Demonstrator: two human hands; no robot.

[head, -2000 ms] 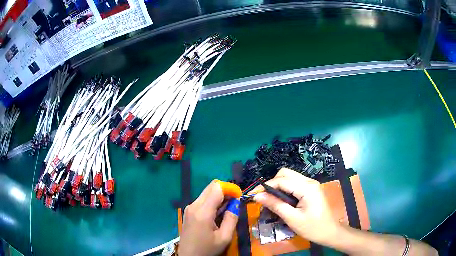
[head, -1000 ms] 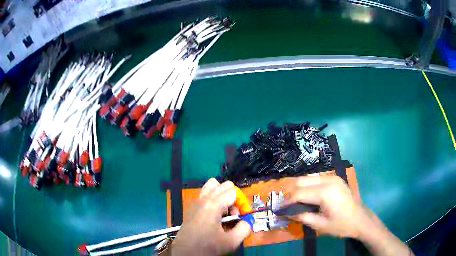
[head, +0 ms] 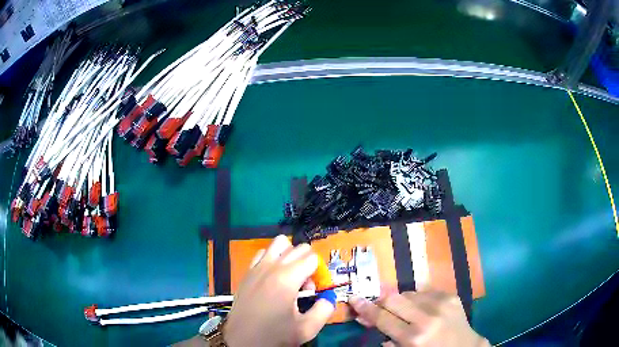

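Observation:
My left hand (head: 282,295), with an orange cot (head: 321,274) and a blue cot (head: 327,296), pinches the wire end of a white cable (head: 163,303) at the fixture. The cable's two legs run left to a red connector (head: 91,313). The silver metal fixture (head: 366,274) sits on the orange board (head: 251,261), with a small black piece (head: 346,269) in it. My right hand (head: 414,318) is at the fixture's lower edge, fingertips near the wires. A dark shape shows below its fingers; whether it holds this cannot be told.
A heap of small black housings (head: 366,190) lies behind the fixture. White cable bundles (head: 197,88) with red and black connectors lie at left and rear. Black tape strips (head: 402,257) cross the board. A metal rail (head: 407,68) and yellow line (head: 592,152) run beyond.
The cable end has come down to the fixture in my left hand. My right hand has moved lower, to the fixture's front edge, and its dark tool no longer shows clearly. The whole view has shifted.

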